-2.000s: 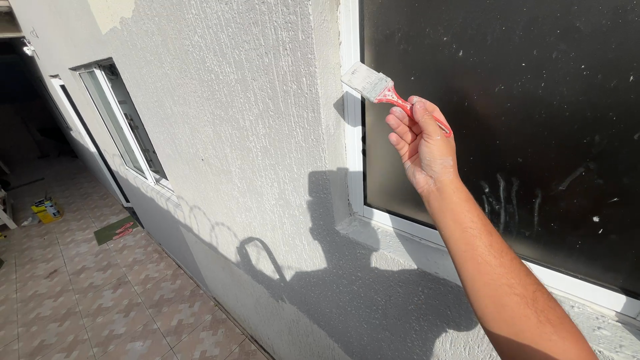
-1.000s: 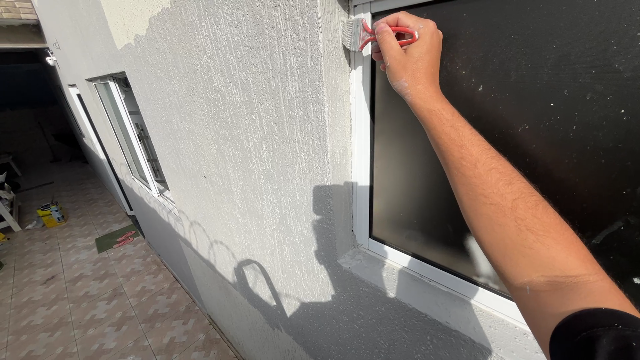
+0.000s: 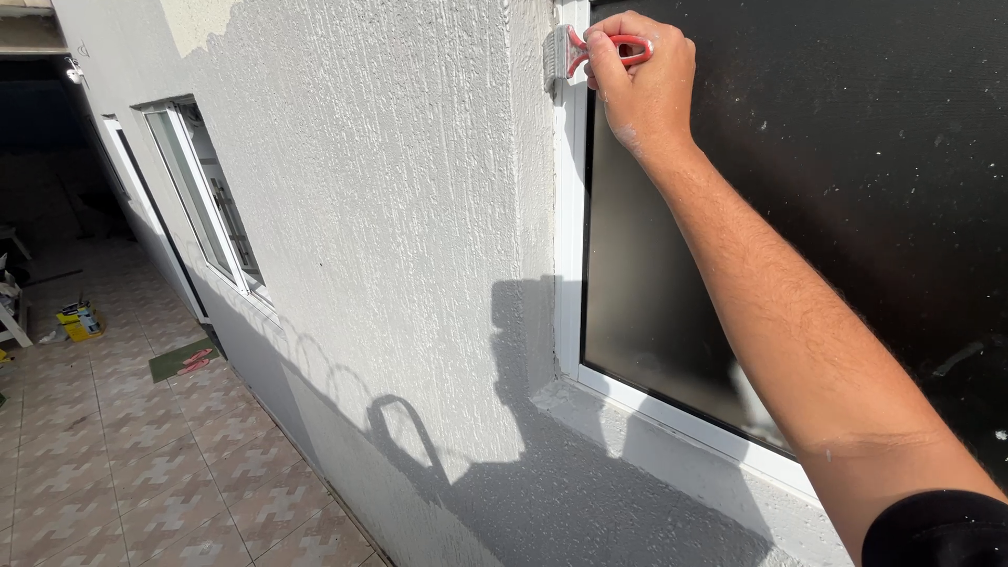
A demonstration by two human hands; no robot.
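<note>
My right hand grips the red handle of a flat paintbrush near the top of the view. Its pale, paint-covered bristles lie against the narrow wall return beside the white window frame. Dark glass fills the frame behind my forearm. Left of the frame, the textured wall is light grey, with a cream patch at its top. White specks of paint show on my wrist. My left hand is out of view.
A sloping window sill runs below the frame. Further along the wall is a smaller window. On the tiled floor lie a green mat with pink flip-flops and a yellow can. My shadow falls on the wall.
My right hand has moved the brush up from beside the lower frame to the wall edge near the top. Over the last second it stays close to that edge.
</note>
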